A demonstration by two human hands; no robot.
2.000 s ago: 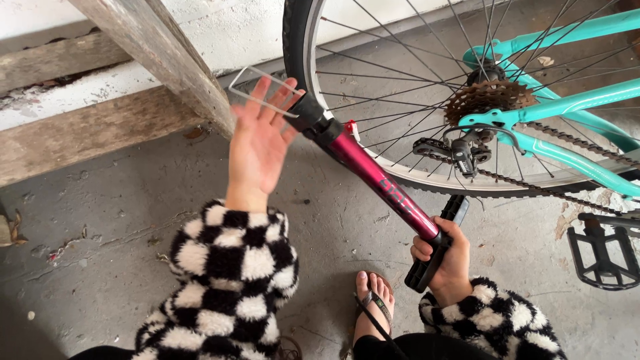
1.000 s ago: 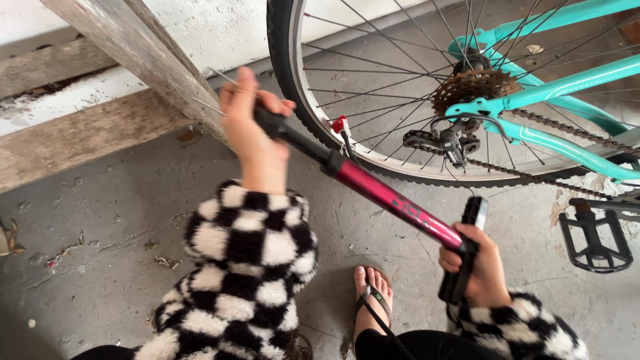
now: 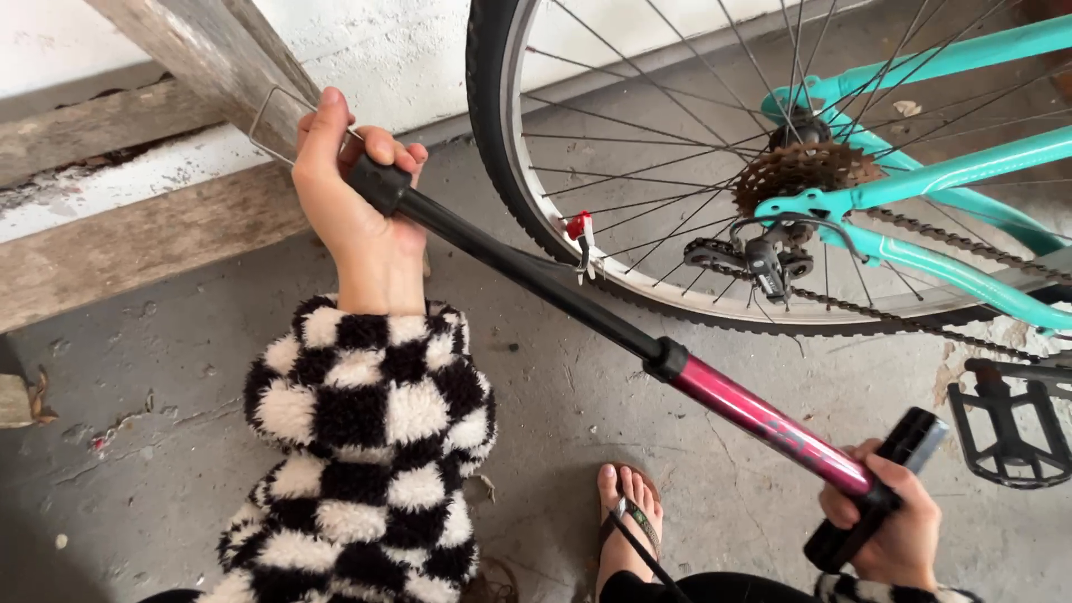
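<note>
A bicycle pump with a magenta barrel (image 3: pixel 770 423) slants across the view, its black shaft well drawn out. My left hand (image 3: pixel 360 184) grips the black end at the upper left, where a bent wire loop (image 3: pixel 266 126) sticks out past the fingers. At the lower right my right hand (image 3: pixel 892 511) is closed around the barrel's end and the black T-handle (image 3: pixel 921 435). Beyond the shaft, a red and grey pump head (image 3: pixel 579 226) sits at the rim of the bicycle wheel (image 3: pixel 494 126), with a dark hose running from it behind the shaft.
A turquoise bicycle frame (image 3: pixel 938 176) with rusty rear sprockets (image 3: pixel 800 177), a derailleur (image 3: pixel 766 266) and a black pedal (image 3: pixel 1013 435) fills the right side. Weathered wooden boards (image 3: pixel 151 239) stand at the upper left. My sandalled foot (image 3: pixel 628 519) rests on the concrete floor.
Two seconds ago my left hand was open beside the pump's end; it has since closed on it. The shaft has been drawn farther out of the barrel, and my right hand has moved down and right.
</note>
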